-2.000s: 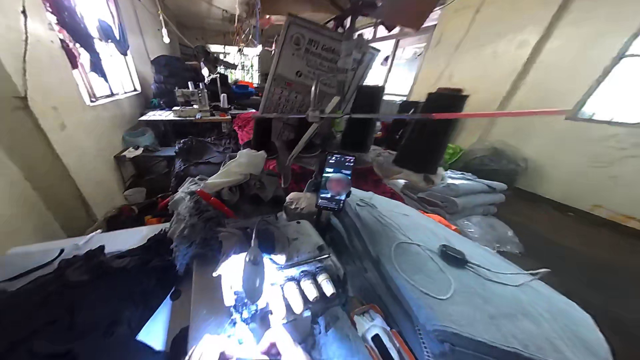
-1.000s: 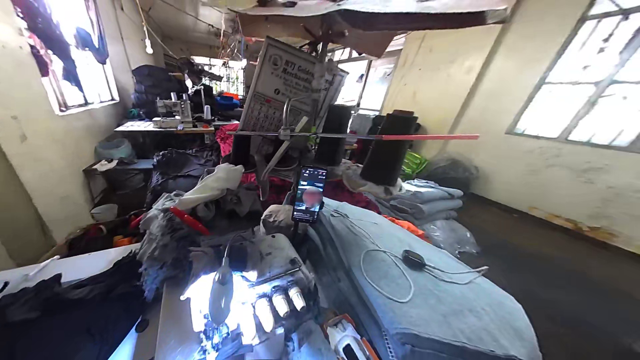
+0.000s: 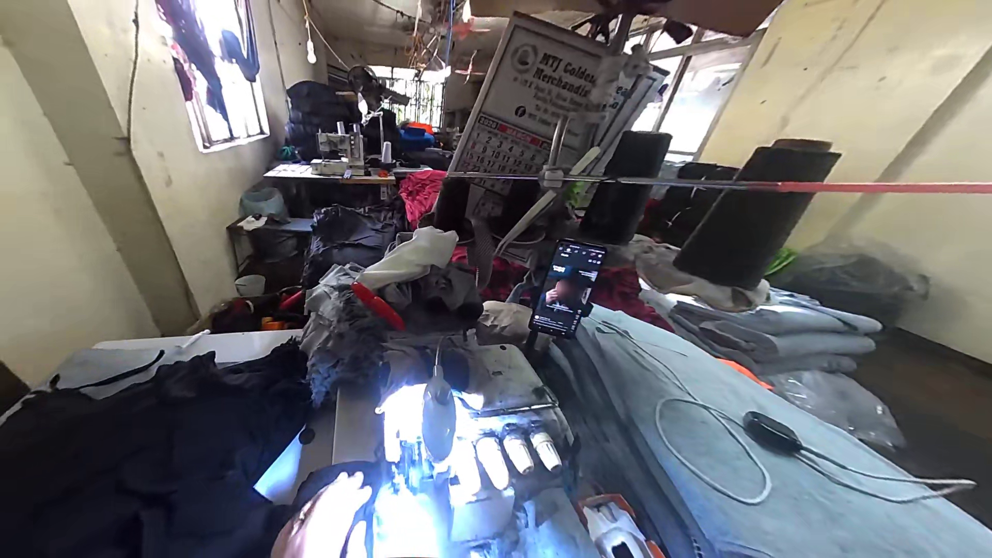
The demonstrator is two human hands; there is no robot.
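Note:
At the bottom of the view, my left hand [image 3: 329, 511] is at the left side of an overlock sewing machine [image 3: 504, 387], against dark fabric [image 3: 155, 449]. Glare washes out its fingers, so their grip is unclear. I cannot make out my right hand; bright light covers the area by the needle. Over the machine's front hangs a small lamp [image 3: 439, 418] on a thin stem. Several pale tension knobs [image 3: 518, 453] line the machine's front. Black thread cones [image 3: 756, 217] stand behind it, and a lit phone [image 3: 570, 288] is propped at its back.
Folded light grey-blue fabric [image 3: 744, 403] lies on the right with a cable and a black connector [image 3: 771, 432] on it. Scissors or a similar tool with a red handle [image 3: 377, 306] rests among grey scraps. Behind are a calendar [image 3: 527, 108], another sewing machine [image 3: 341, 151] and folded cloth [image 3: 775, 329].
The view has swung right and then back left. Two seconds ago bright hand shapes showed at the bottom by the machine; now my left hand shows at its left side.

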